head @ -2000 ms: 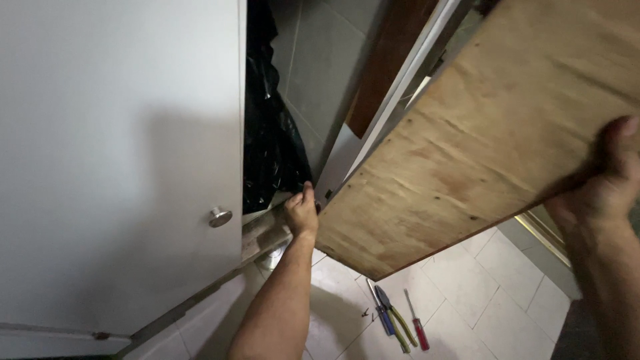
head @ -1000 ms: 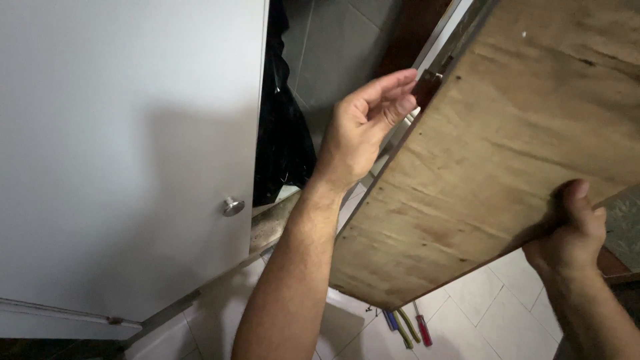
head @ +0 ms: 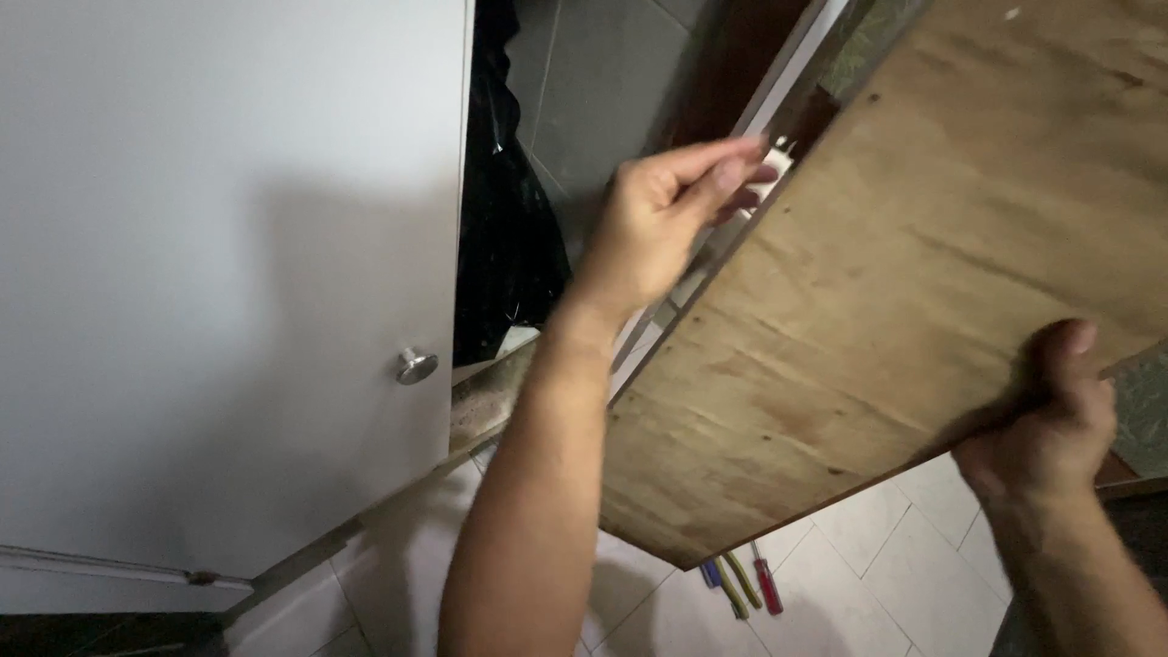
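Observation:
A stained plywood panel, perhaps a cabinet door, slants across the right half of the view. My right hand grips its lower right edge, with the thumb on the near face. Close to the panel's upper left edge is my left hand, blurred, fingers bent and tips by a small metal piece; whether it touches or holds anything cannot be told. At the left stands a white cabinet door with a round metal knob. A pale cabinet frame post runs behind the panel.
Black plastic hangs inside the cabinet before grey tiles. On the tiled floor below the panel lie pliers with yellow-green handles, a blue-handled tool and a red-handled screwdriver.
My left hand has gone from the panel's lower left corner up along its edge. The right hand keeps its grip on the panel, which now covers more of the tools on the floor.

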